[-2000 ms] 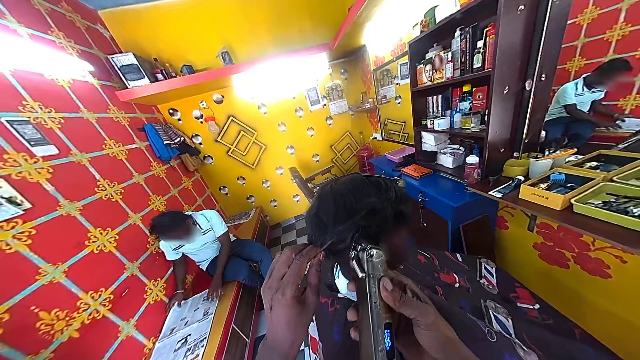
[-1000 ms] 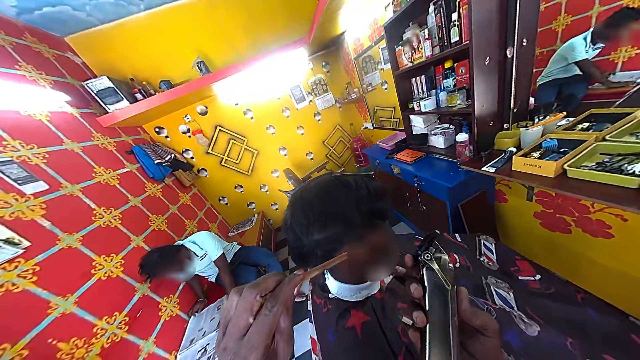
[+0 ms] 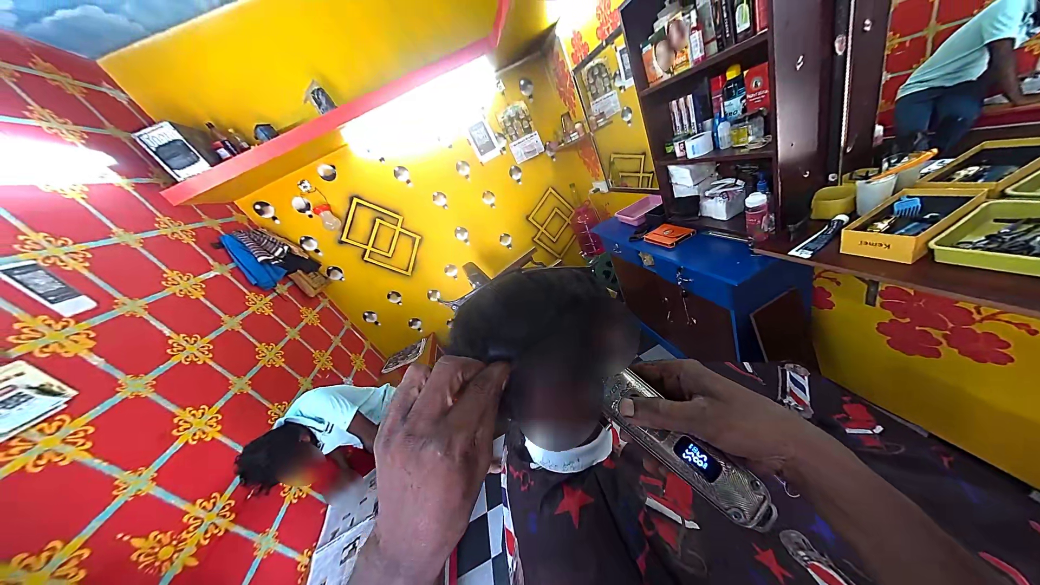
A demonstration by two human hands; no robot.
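A seated person with short dark hair (image 3: 528, 309) wears a white neck strip (image 3: 569, 457) and a dark patterned barber's cape (image 3: 569, 536). My left hand (image 3: 443, 455) is at the side of the person's head, its fingers bent together near the ear; whether a thin thing is between them cannot be told. In my right hand (image 3: 707, 406) is a metallic hair clipper (image 3: 691, 455) with a lit display, gripped at its upper part. The clipper's head is on the other side of the person's face, close to the cheek and jaw; its blade is hidden.
Another person (image 3: 333, 422) bends over newspapers (image 3: 345, 520) at the left. A blue cabinet (image 3: 707, 264) stands beyond the seated person, below a shelf of bottles (image 3: 715, 65). On the right counter are a yellow box (image 3: 886, 244) and a green tray of tools (image 3: 975, 256).
My left hand has moved up to the side of the head. My right hand has brought the clipper beside the face, now slanting across the cape. The person at the left bends lower than two seconds ago.
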